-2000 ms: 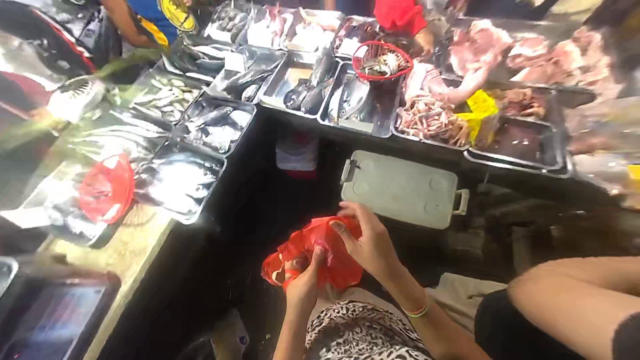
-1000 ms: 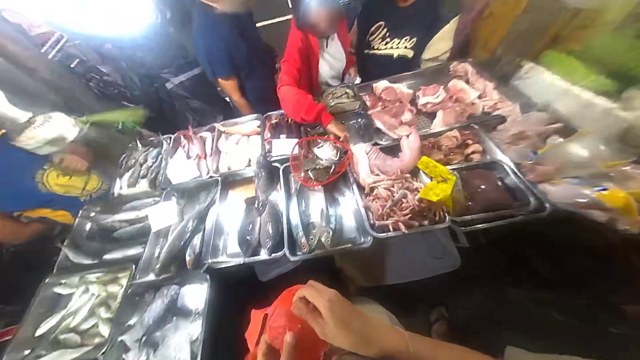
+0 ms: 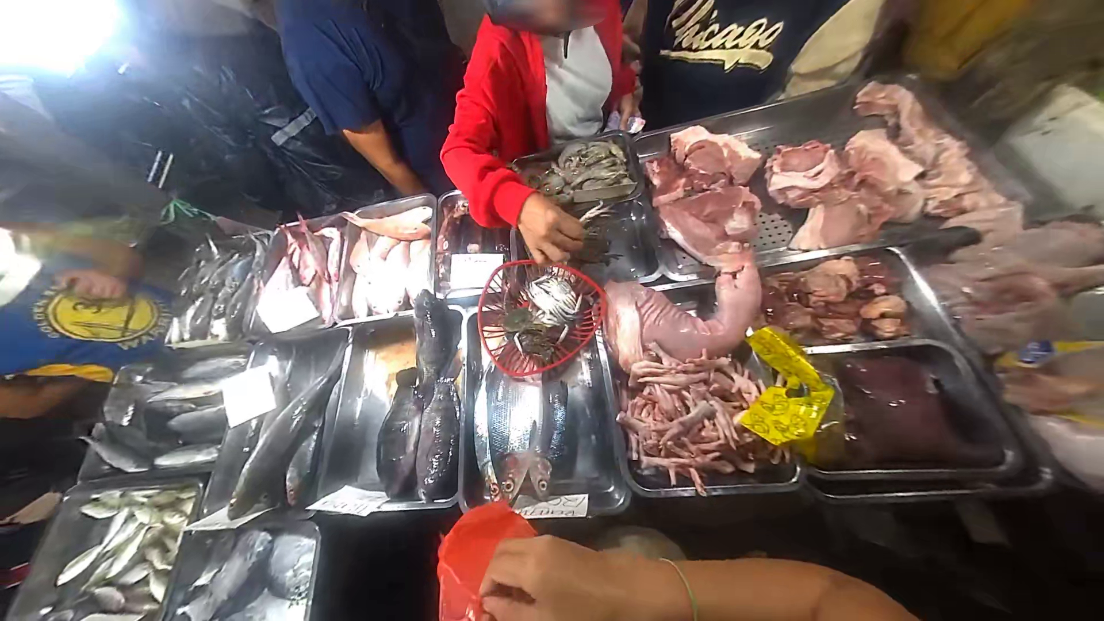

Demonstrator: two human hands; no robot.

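At the bottom centre, my right hand (image 3: pixel 552 580) grips the edge of a red plastic bag (image 3: pixel 483 552), its fingers curled around the film. A thin band circles that wrist. My left hand is outside the frame. Just beyond the bag lies a metal tray (image 3: pixel 614 483) with silvery fish (image 3: pixel 517 431). A red plastic basket (image 3: pixel 601 332) with crabs (image 3: pixel 548 302) rests over that tray's far end. The hand of a person in a red jacket (image 3: pixel 552 231) is just above the basket's far rim.
Metal trays of fish (image 3: pixel 276 444) stretch to the left. Chicken feet (image 3: pixel 681 414), a yellow plastic bag (image 3: pixel 785 405) and a tray of dark meat (image 3: pixel 906 414) stand to the right, with cuts of raw meat (image 3: pixel 828 181) behind. Several people stand across the trays.
The view has tilted up from my lap to the trays. Two seconds ago both my hands were on the red bag; now only my right hand shows there.
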